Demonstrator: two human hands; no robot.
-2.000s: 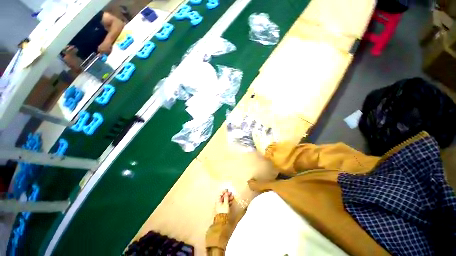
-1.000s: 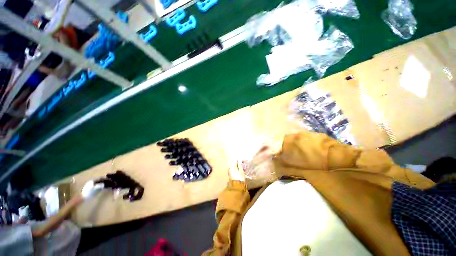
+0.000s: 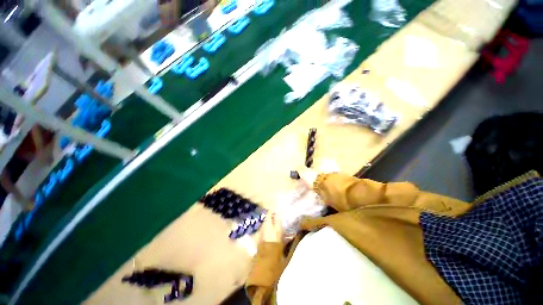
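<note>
A small clear bag (image 3: 299,205) lies crumpled and shiny between my hands. My left hand (image 3: 272,229) is at its left edge, beside a nested pile of black pronged parts (image 3: 229,204); its fingers are blurred and its grip is unclear. My right hand (image 3: 308,179) is overexposed, at the upper right of the bag. A single black pronged part (image 3: 310,148) stands out from the fingertips of my right hand and looks held there. Bagged parts (image 3: 360,108) lie in a row on the bench beyond my right hand.
Another black pile (image 3: 159,281) lies at lower left. Crumpled clear bags (image 3: 315,50) lie on the green belt (image 3: 196,156) and its rail. Blue parts (image 3: 196,67) line the far side. A red stool (image 3: 505,56) and a black sack (image 3: 506,149) stand on the floor at right.
The view has swung left, then partly back right. A single black part now shows at my right hand. My left hand is now close beside the nested black pile.
</note>
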